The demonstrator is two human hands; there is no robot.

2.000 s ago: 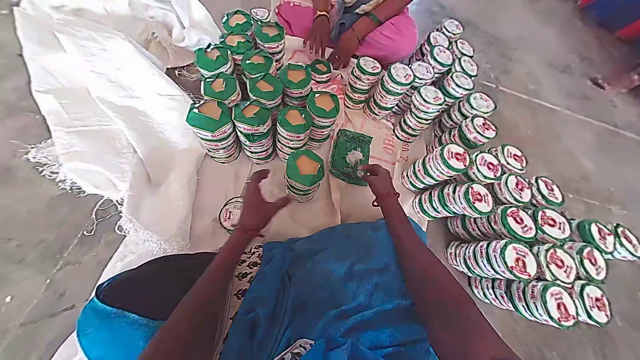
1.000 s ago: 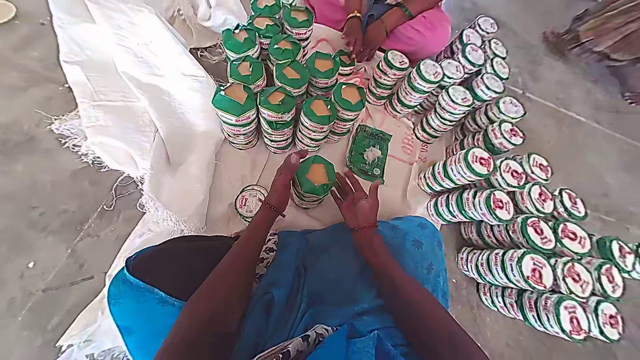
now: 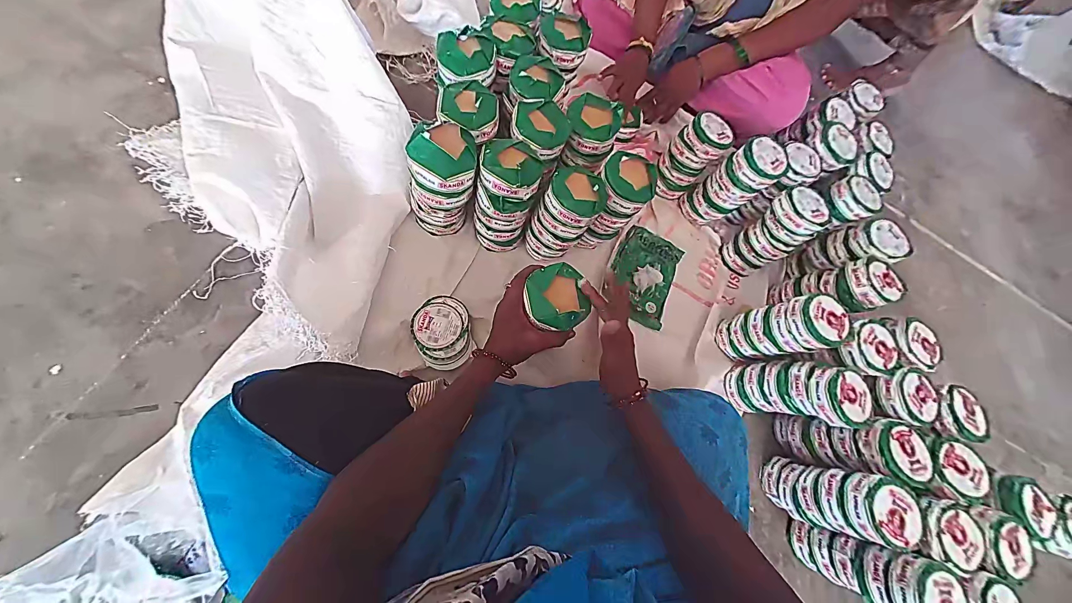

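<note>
A green-wrapped roll of round packs with a tan patch on its top stands in front of me. My left hand curls around its left and near side. My right hand is at its right, fingers apart, a fingertip at the top edge of the wrapper. A white substance shows by that fingertip. Just beyond the right hand lies a green printed packet with a white lump on it. Left of my left hand is a short stack of round labelled packs.
Several upright wrapped rolls stand beyond my hands. Many leaning rows of round packs fill the right side. A co-worker's hands are at the far side. White woven sheeting lies to the left.
Two seconds ago my right hand was at the green packet; it has since come to the right side of the roll. My left hand has closed around the roll's side.
</note>
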